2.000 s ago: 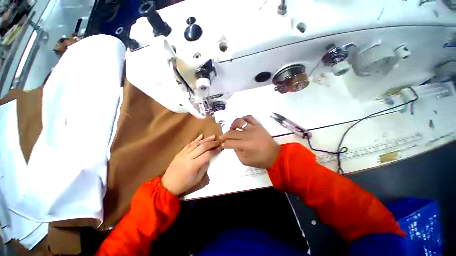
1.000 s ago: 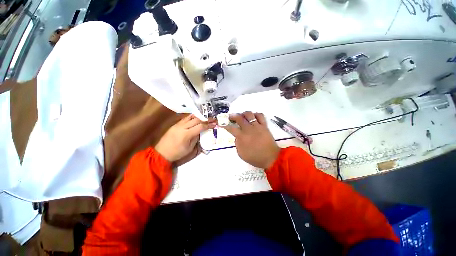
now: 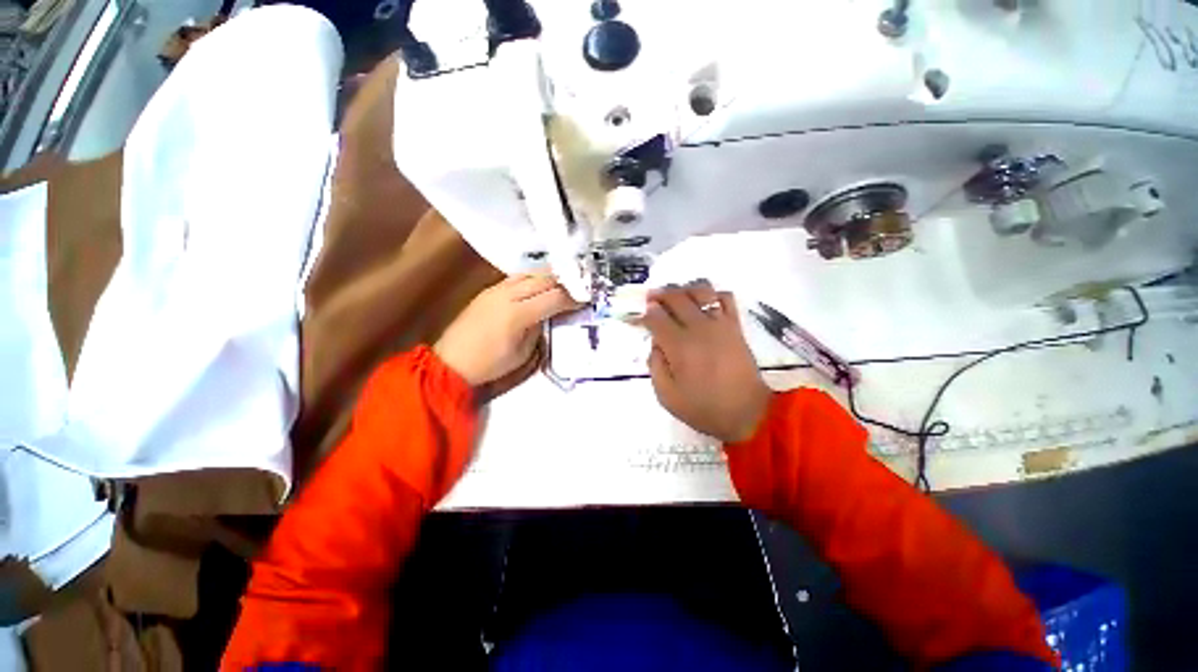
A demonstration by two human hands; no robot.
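Observation:
The brown panel point(image 3: 381, 263) lies left of the sewing machine head and runs to the needle area. My left hand point(image 3: 503, 331) pinches its edge just left of the presser foot point(image 3: 604, 273). My right hand point(image 3: 703, 355), with a ring on one finger, is just right of the foot. Its fingertips are bent down by a small pale piece, and whether they grip it is unclear. The white lining point(image 3: 217, 263) lies folded left of the brown panel. The panel's edge under the foot is mostly hidden by my fingers and the machine head.
Pink-handled thread snips point(image 3: 808, 347) on a dark cord lie on the machine bed right of my right hand. A printed ruler point(image 3: 893, 440) runs along the front edge. The machine arm point(image 3: 1051, 79) spans the back. A blue crate point(image 3: 1071, 617) is at lower right.
Both hands moved from the front of the bed up to the presser foot, taking the panel's edge there. They have since moved slightly apart. The camera view has shifted.

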